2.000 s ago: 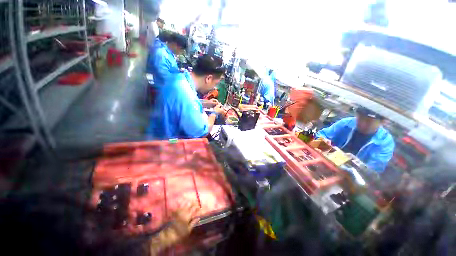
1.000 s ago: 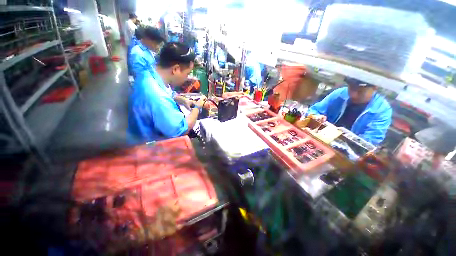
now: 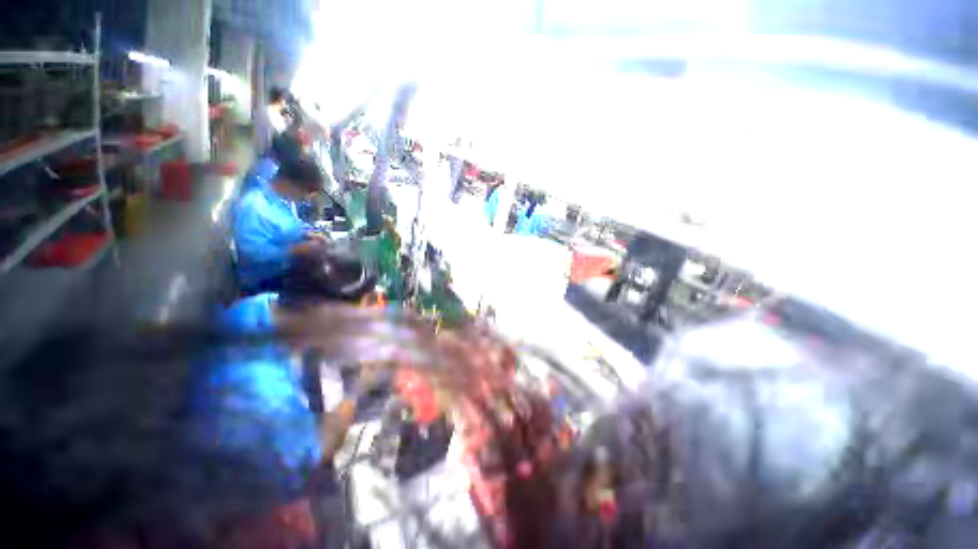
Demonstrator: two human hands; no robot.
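Observation:
The view is badly blurred and dark smears cover its lower part. I cannot make out my left hand or my right hand. A blurred red-pink strip (image 3: pixel 483 429) runs through the lower middle, likely part of the trays. A white surface (image 3: pixel 413 504) with dark patches lies left of it at the bottom. What lies on the bench nearest me is too smeared to tell.
A person in blue (image 3: pixel 252 402) sits at lower left, with another person in blue (image 3: pixel 263 231) beyond. Shelving (image 3: pixel 54 204) with red trays stands at far left beside an aisle (image 3: pixel 172 279). Glare fills the upper right.
The camera view has swung up and become more blurred. The large red trays at lower left and the person at right have left the view. The near worker now appears lower.

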